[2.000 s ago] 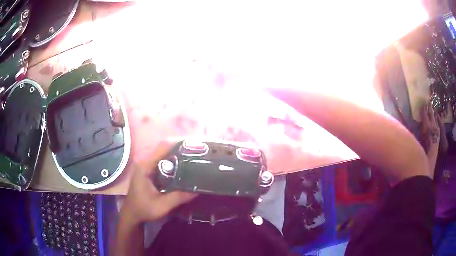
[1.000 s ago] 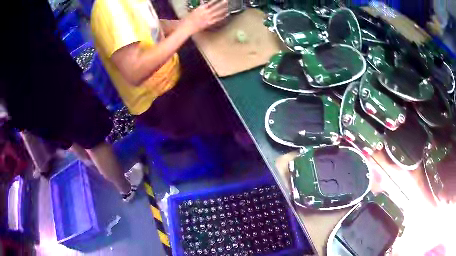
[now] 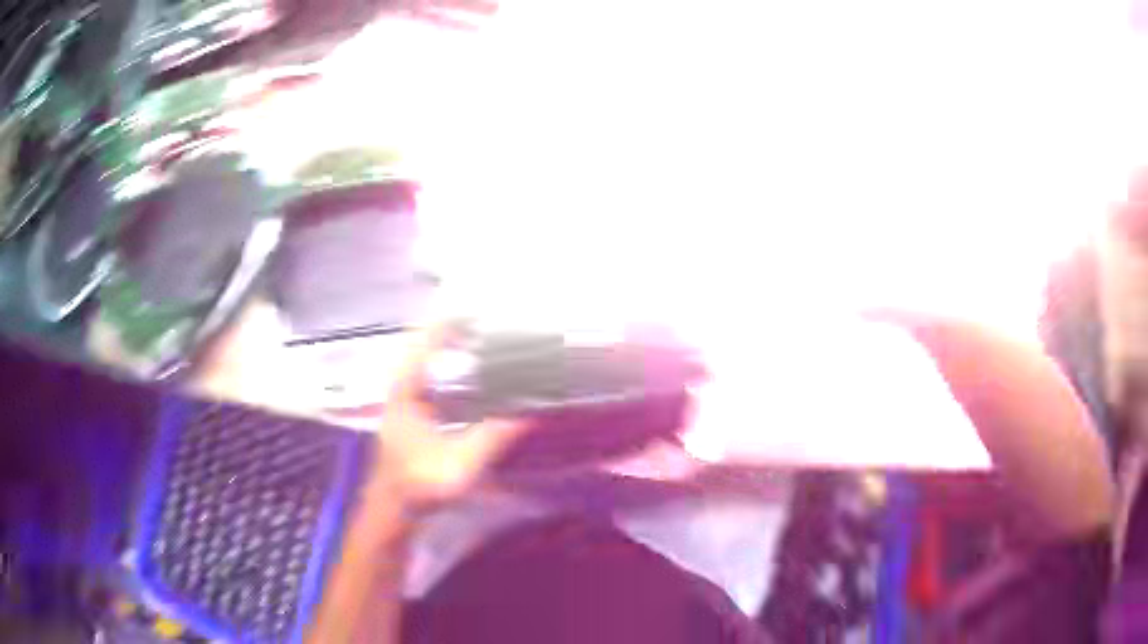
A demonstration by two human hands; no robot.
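Observation:
A green car body shell (image 3: pixel 567 371) is at the centre near the bench's front edge, blurred by motion. My left hand (image 3: pixel 434 447) grips its left end, thumb along the lower side. My right forearm (image 3: pixel 1020 390) reaches in from the right, and my right hand is lost in the white glare. Whether it holds anything cannot be seen. Lights or trim on the held shell are too smeared to tell apart.
More green shells lie at the left, one with its dark hollow (image 3: pixel 346 258) showing. A blue parts tray (image 3: pixel 246 516) is below the bench at left. A dark-filled crate (image 3: pixel 831 554) is below at right. Glare covers most of the bench (image 3: pixel 869 434).
The view swung left to the stacked shells and a person in yellow, then back to the held shell. Compared with the first frame, the picture is more blurred and the glare wider.

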